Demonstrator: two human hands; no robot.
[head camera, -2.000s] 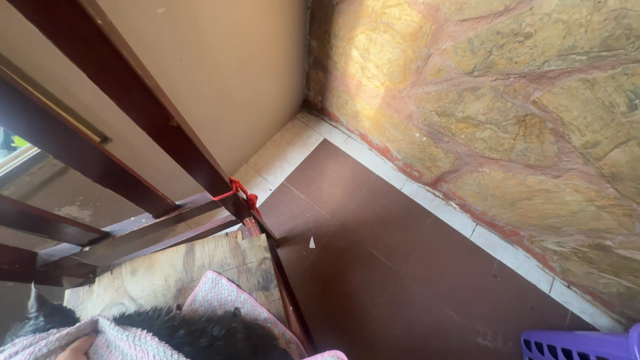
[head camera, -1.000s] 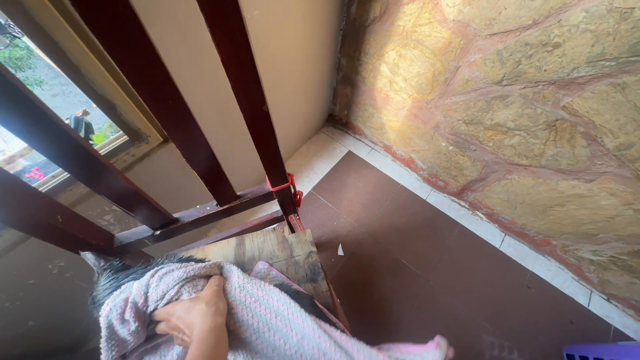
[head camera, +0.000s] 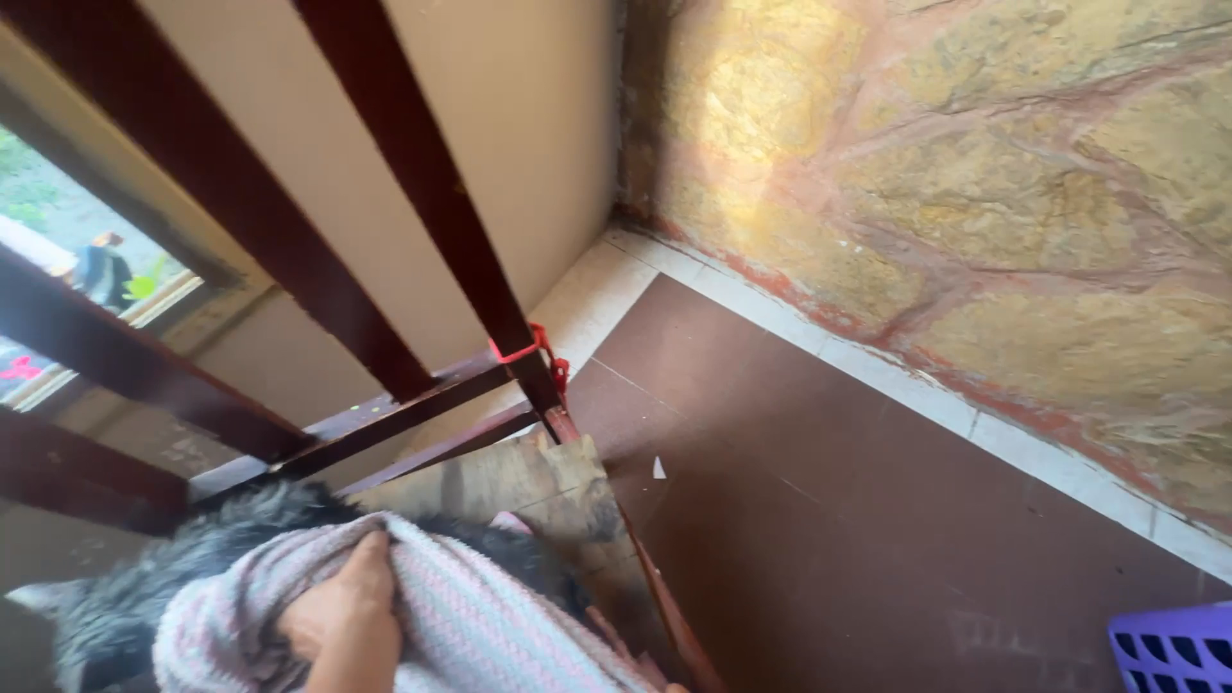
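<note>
A dark, furry animal (head camera: 231, 539) with a pale-tipped ear lies on a worn wooden board (head camera: 568, 486) at the lower left. Over its back is a pink and white striped towel (head camera: 481, 606). My left hand (head camera: 342, 611) grips a bunched fold of this towel, its fingers partly hidden in the cloth and pressed near the animal's upper body. Only a sliver of skin, apparently my right hand (head camera: 676, 687), shows at the bottom edge by the towel's far end; its hold is hidden. The animal's face is not clearly visible.
Dark red wooden bars (head camera: 433, 183) rise at the left, with a red tie (head camera: 539, 351) round one. Beyond them is a window (head camera: 87, 250). A stone wall (head camera: 1001, 192) borders the brown tiled floor (head camera: 818, 500). A purple plastic basket (head camera: 1174, 640) stands at lower right.
The towel covered the animal's head area a second ago; now more of the dark fur and an ear show. My left hand still holds the towel. The view has shifted.
</note>
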